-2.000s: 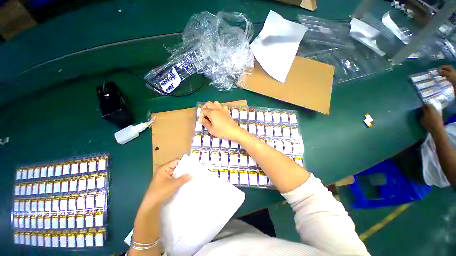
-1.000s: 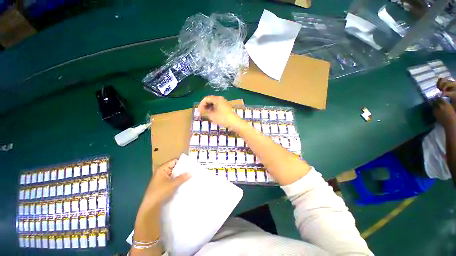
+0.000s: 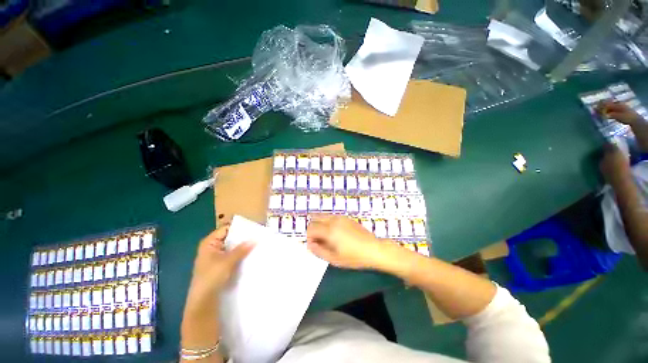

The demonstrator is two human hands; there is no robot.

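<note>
My left hand [image 3: 214,266] holds a large white sheet [image 3: 266,291] by its upper left part, in front of my body. My right hand [image 3: 339,241] is at the sheet's upper right edge, over the front rows of the central clear tray [image 3: 344,183]. Its fingertips are close together; whether they hold a small piece cannot be told. The tray bears rows of small white cells with amber ends and lies partly on a brown cardboard sheet [image 3: 241,190]. My right hand and the sheet hide part of the front rows.
A second filled cell tray [image 3: 92,291] lies left. A white bottle [image 3: 186,195] and black device [image 3: 162,157] lie behind it. Crumpled clear wrap [image 3: 305,74], a curled white sheet [image 3: 384,64] and cardboard [image 3: 408,117] lie behind. A loose cell [image 3: 519,162] and another person's hands [image 3: 617,135] are right.
My right hand has moved from the tray's back left corner forward to the white sheet's edge. The back rows are uncovered. My left hand has shifted slightly left, and the sheet is tilted differently.
</note>
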